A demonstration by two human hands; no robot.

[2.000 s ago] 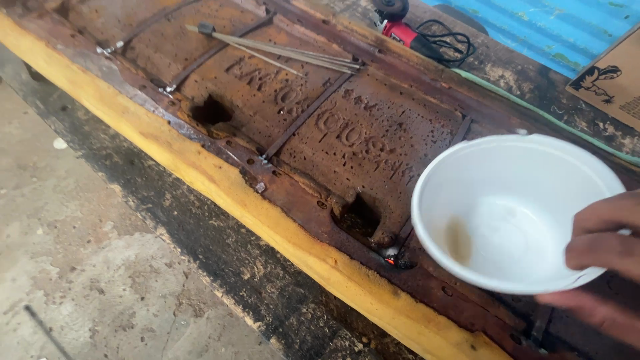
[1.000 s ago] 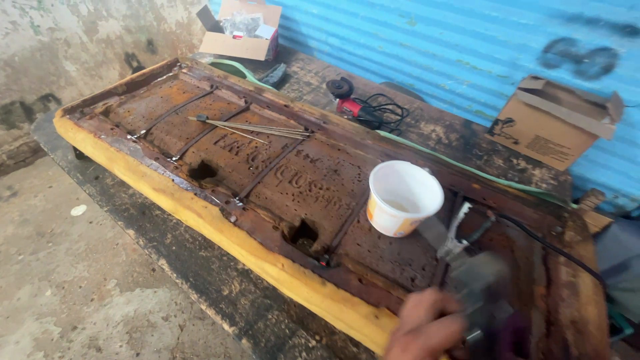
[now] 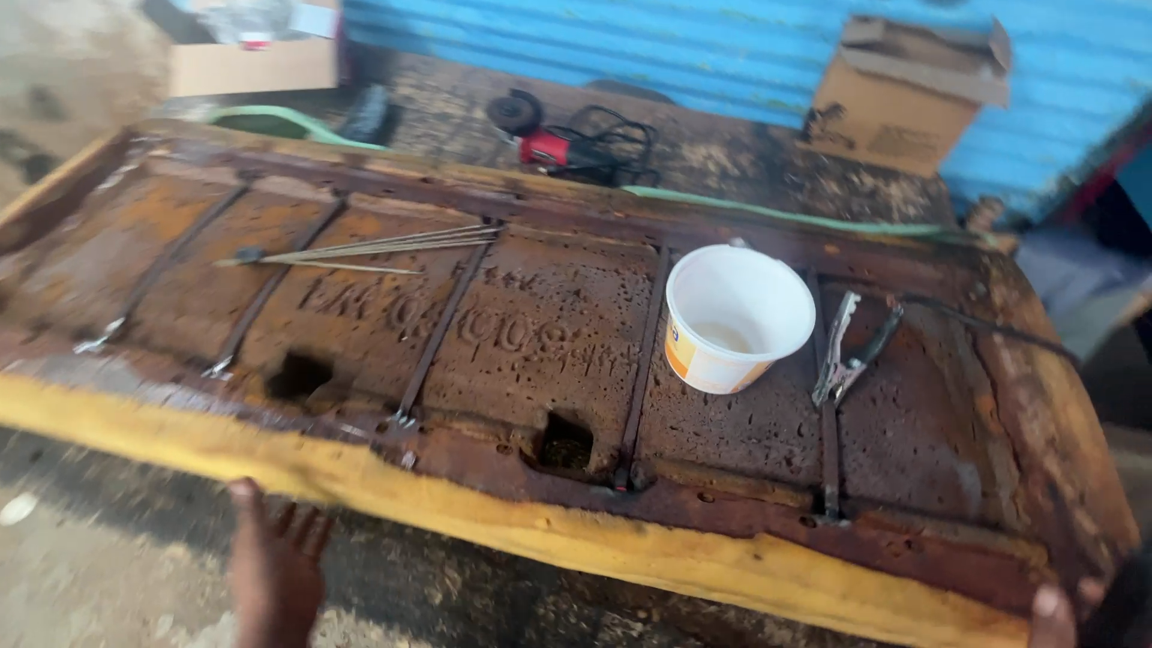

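A long brown seat cushion of foam in a frame with yellow edging [image 3: 576, 526] lies across a worn wooden table, crossed by several dark straps. My left hand [image 3: 277, 562] is at its near edge, fingers spread, holding nothing; whether it touches the edging I cannot tell. At the near right corner my right hand [image 3: 1053, 616] shows only in part, its thumb at the edging. A white plastic tub [image 3: 740, 301] stands on the foam. Right of it lies a metal clamp [image 3: 846, 360] with a cable. Thin welding rods [image 3: 387, 243] lie on the left part of the foam.
A red angle grinder [image 3: 544, 148] with a coiled black cord lies on the table [image 3: 720, 162] behind the cushion. Cardboard boxes stand at the back right [image 3: 900, 108] and back left [image 3: 256, 70]. A green hose [image 3: 792, 216] runs along the far edge, before a blue corrugated wall [image 3: 702, 54].
The tub, held by a hand two seconds ago, now stands on the foam. A blurred hand near the clamp one second ago has moved away. My left hand has come into view.
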